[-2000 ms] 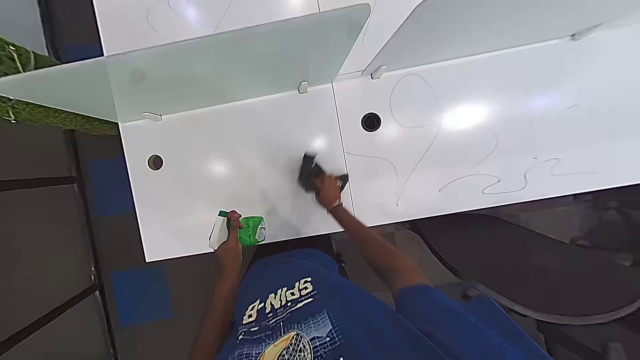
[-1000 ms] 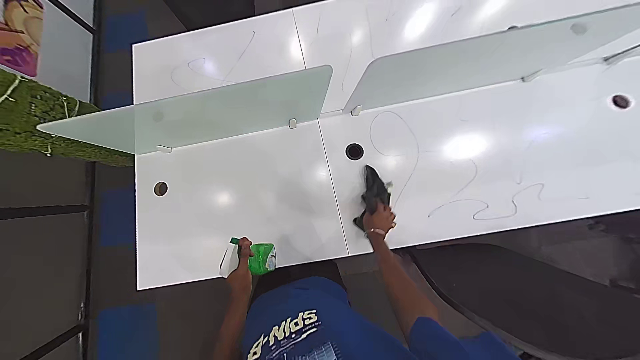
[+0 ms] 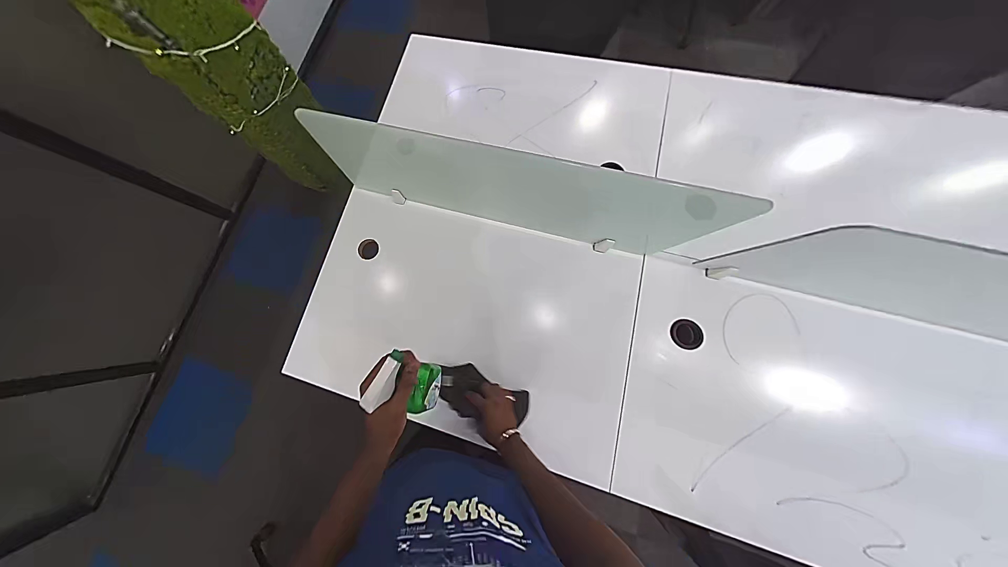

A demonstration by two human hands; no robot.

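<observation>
My left hand [image 3: 394, 394] is closed around a spray bottle [image 3: 425, 387] with a white trigger head and green liquid, at the near edge of the white desk [image 3: 472, 307]. Just right of the bottle, my right hand [image 3: 494, 409] presses a dark cloth [image 3: 465, 386] on the desktop. The cloth's left end meets or nearly meets the bottle; which of the two cannot be told. Thin dark curved lines mark the right-hand desk section [image 3: 756, 441].
A frosted glass divider [image 3: 504, 185] stands along the desk's middle, with a second divider [image 3: 882, 260] to its right. Round cable holes lie at left [image 3: 368, 250] and right [image 3: 687, 334]. A green mossy planter or hedge [image 3: 236, 87] is beyond the left end.
My right hand and the cloth have moved left, from the right desk section back across the seam, close to the bottle. My left hand keeps the bottle. The view has turned.
</observation>
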